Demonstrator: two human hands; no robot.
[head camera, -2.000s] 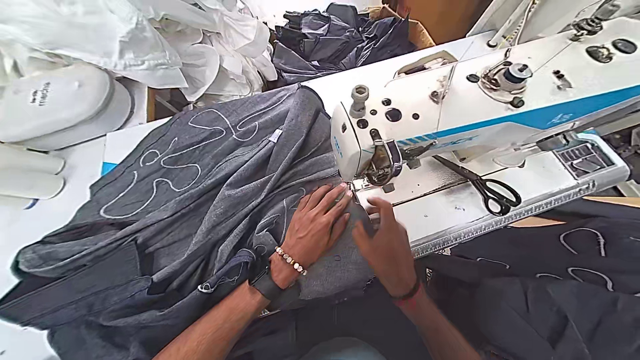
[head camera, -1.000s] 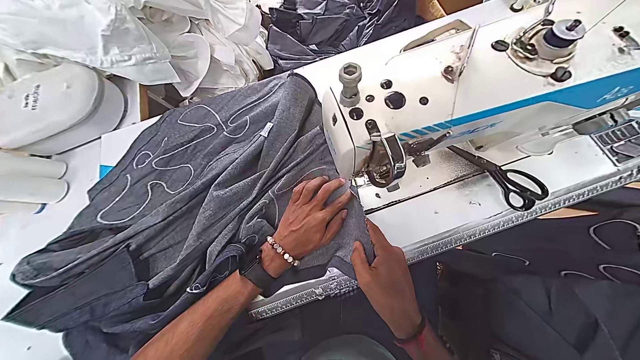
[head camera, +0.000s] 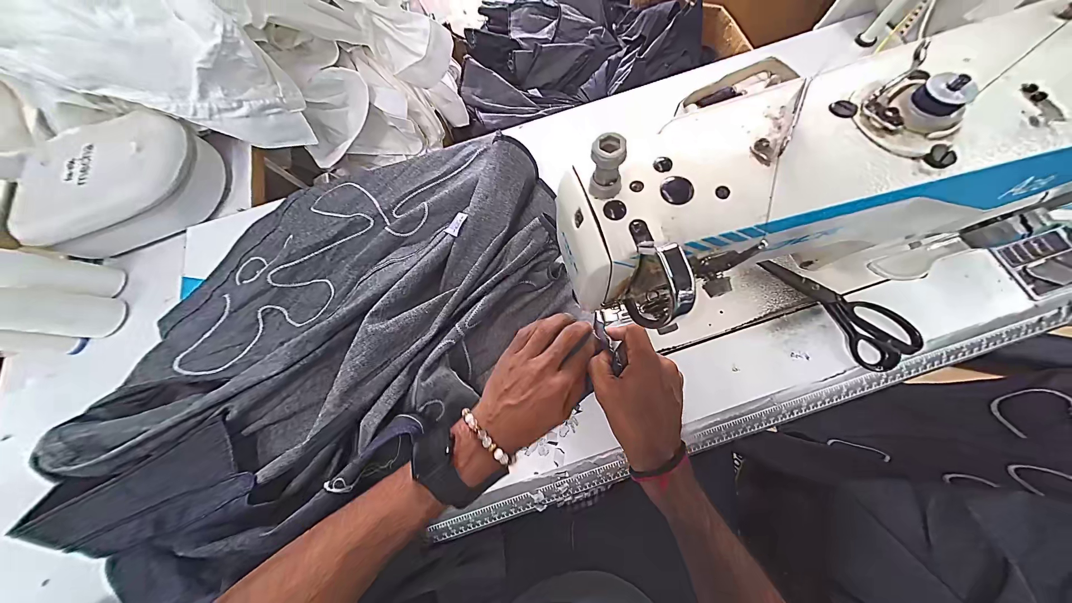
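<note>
A dark grey garment (head camera: 402, 293) with pale looping lines and a small white tag is spread left of the sewing machine's head (head camera: 624, 243). My left hand (head camera: 536, 389), with a beaded bracelet and a black watch at the wrist, grips the cloth just in front of the presser foot (head camera: 615, 316). Beside it, touching, my right hand (head camera: 641, 394) pinches a dark fabric edge (head camera: 614, 352) between thumb and fingers, close to the needle area. The needle itself cannot be made out. Black-handled scissors (head camera: 854, 322) lie on the machine bed, right of both hands.
A measuring tape strip (head camera: 754, 414) runs along the table's front edge. White garments (head camera: 167, 59) and a cap-shaped white item (head camera: 109, 176) are at the upper left, above white rolls (head camera: 63, 306). Dark cloth is heaped behind the table (head camera: 578, 59) and at the lower right (head camera: 904, 494).
My right hand has moved up toward the presser foot and now pinches a fabric edge there. The cloth that covered the table edge below my hands a second ago has been drawn away, baring the table.
</note>
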